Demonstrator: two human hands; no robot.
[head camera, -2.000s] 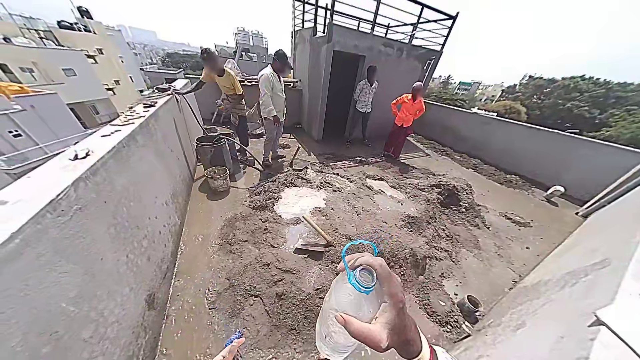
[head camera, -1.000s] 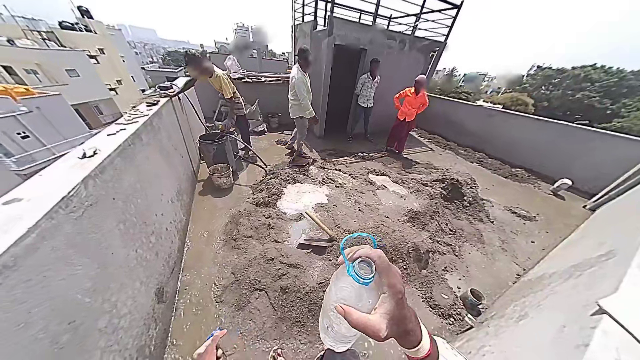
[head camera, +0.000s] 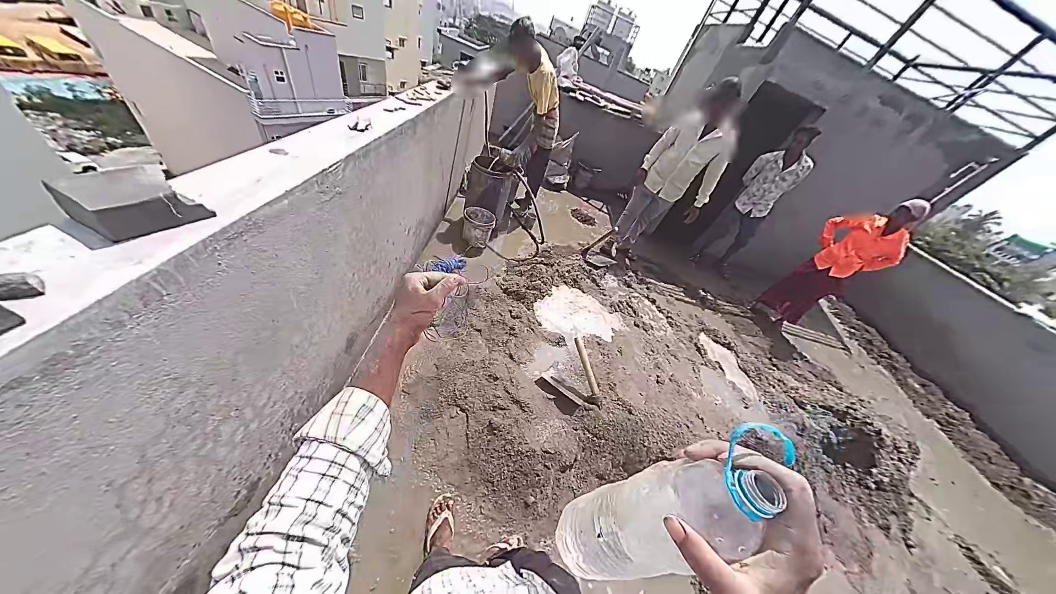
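My right hand (head camera: 767, 528) grips a clear plastic bottle (head camera: 635, 524) with a blue loop handle at its uncapped neck; the bottle lies tilted, mouth to the right. My left hand (head camera: 422, 301), out over the floor by the left wall, pinches a bundle of blue string (head camera: 446, 266) with thin loose strands hanging from it. Between and beyond my hands spreads a heap of wet sand or mortar mix (head camera: 495, 404), with a pale patch (head camera: 576, 312) on it. A hoe (head camera: 587, 371) with a wooden handle rests on the heap.
A parapet wall (head camera: 247, 272) with loose rubble runs along the left. Near its far end a person in yellow (head camera: 544, 87) leans by a drum (head camera: 488, 186), a bucket (head camera: 478, 224) and a hose. Three more people stand near the doorway and right parapet (head camera: 982, 330).
My left hand has come up and forward into view with the string. The bottle has tipped from nearly upright to lying on a slant. The view has tilted.
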